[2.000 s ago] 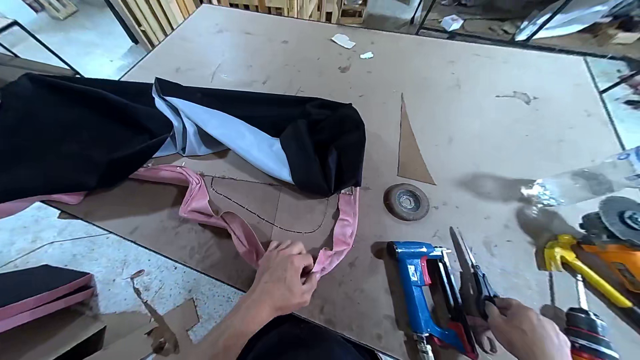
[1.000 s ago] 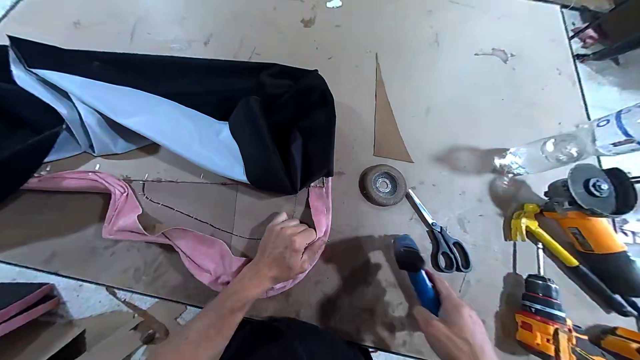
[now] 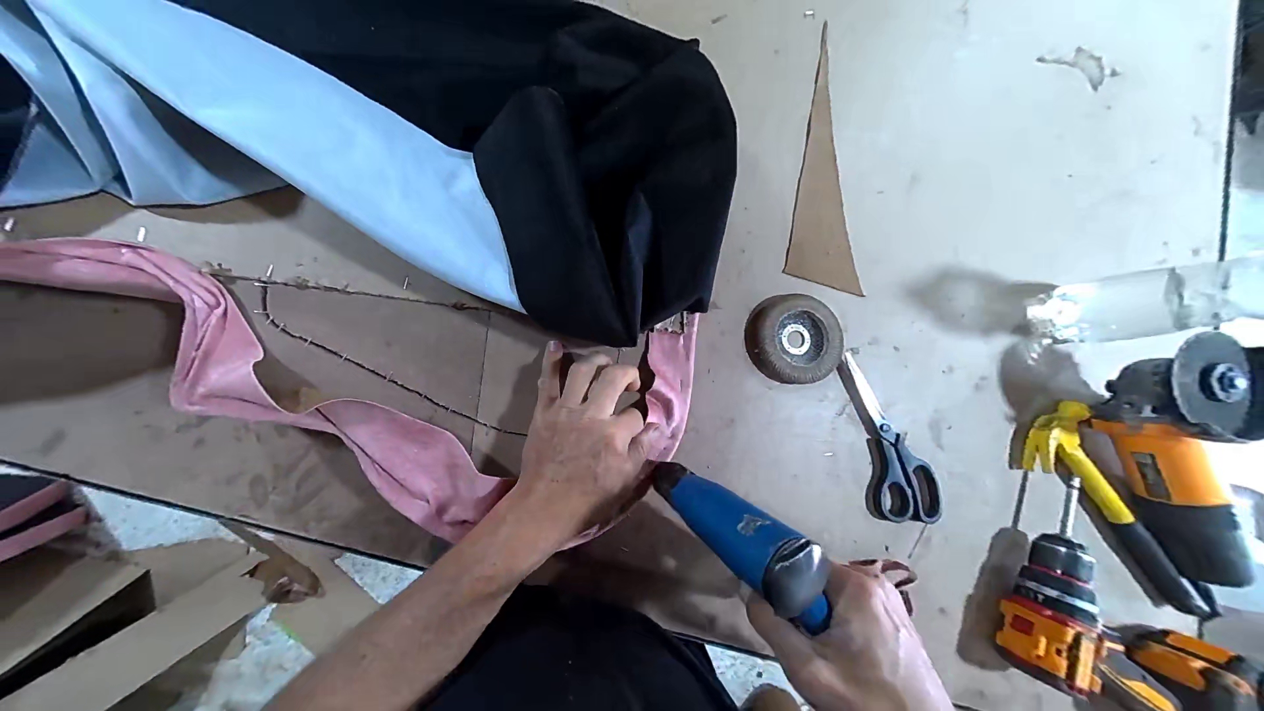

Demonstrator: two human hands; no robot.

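Note:
My right hand (image 3: 859, 632) grips a blue pneumatic stapler (image 3: 736, 528), its dark nose against the edge of pink fabric (image 3: 405, 469). Just left of that nose, my left hand (image 3: 588, 434) presses on the fabric near the board's curved edge, its fingers bent and its fingertips partly hidden. The pink strip runs loosely leftward from there. Black fabric (image 3: 632, 148) with a light blue underside (image 3: 326, 138) lies folded beyond my left hand. A curved line (image 3: 370, 370) marks the brown board between the two fabrics.
Right of the fabric lie a round abrasive wheel (image 3: 795, 339), scissors (image 3: 897, 464) and a pointed cardboard piece (image 3: 825, 188). Farther right are a yellow hammer (image 3: 1086, 474), an orange angle grinder (image 3: 1165, 464), a drill (image 3: 1057, 602) and a clear plastic bottle (image 3: 1136, 301). Cut cardboard (image 3: 178, 632) lies lower left.
My right hand, earlier at the scissors, took up the blue stapler and brought it left to the pink fabric. The scissors now lie on the table. The view has moved closer.

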